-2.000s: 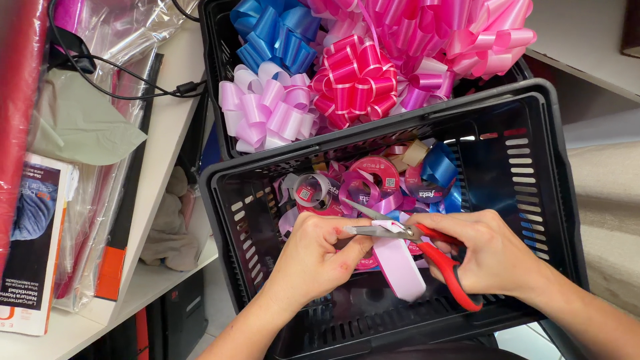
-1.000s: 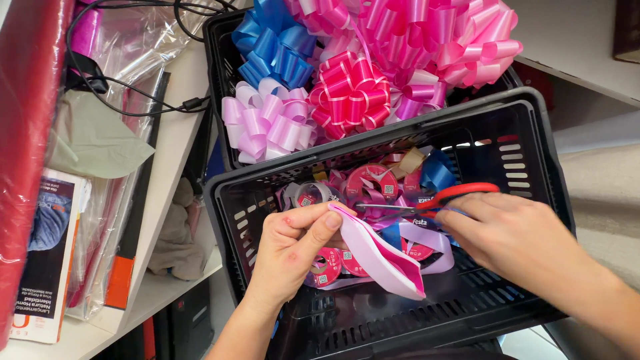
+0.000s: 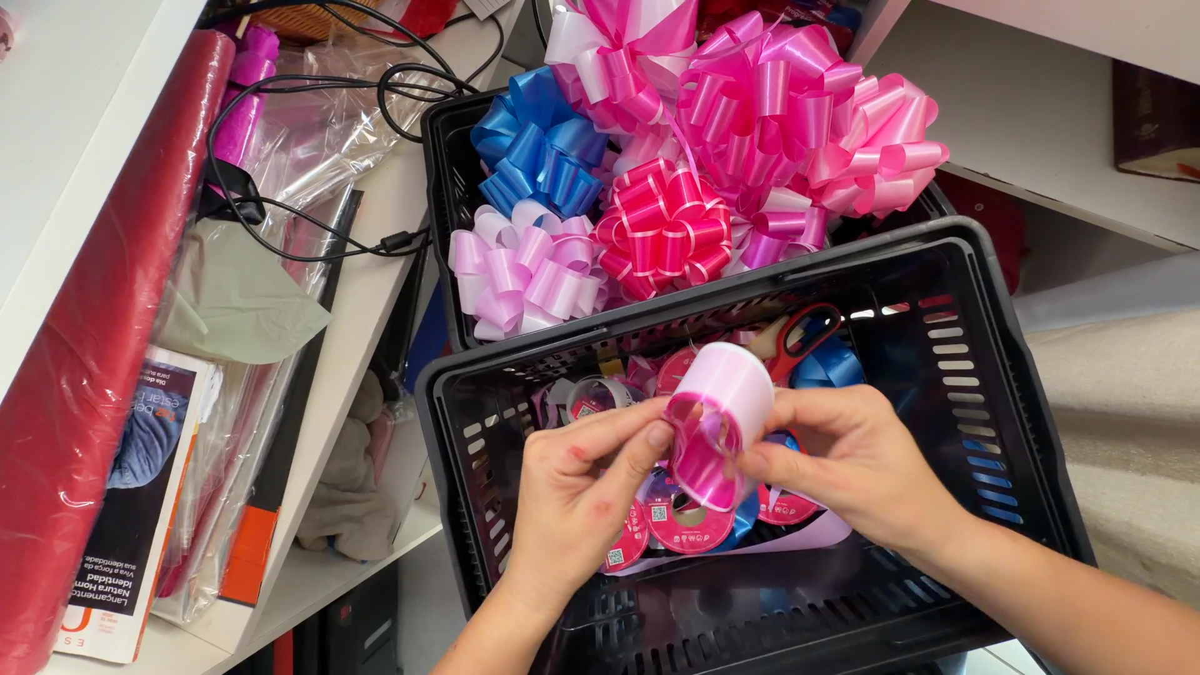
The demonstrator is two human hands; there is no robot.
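Note:
A curled length of pink ribbon (image 3: 727, 389), pale outside and magenta inside, is held above the front black plastic basket (image 3: 994, 281). My left hand (image 3: 595, 483) pinches its left edge between thumb and fingertips. On its right side, the thumb and fingers of my right hand (image 3: 844, 459) grip the same ribbon. Below my hands lie ribbon spools (image 3: 689, 525) and a blue ribbon roll (image 3: 828, 364). Red-handled scissors (image 3: 806, 333) rest in the basket's upper part; their blades are mostly hidden.
Behind stands a second black basket (image 3: 445, 216) with pull bows: blue (image 3: 539, 145), lilac (image 3: 525, 267) and several pinks (image 3: 666, 230). At left are a red wrapped roll (image 3: 112, 347), clear plastic sheets, magazines (image 3: 141, 497) and a black cable (image 3: 328, 244). White shelving stands on both sides.
My right hand has let go of the scissors, which now lie in the basket, and holds the ribbon. The ribbon strip, hanging from my left hand before, is now curled into a loop.

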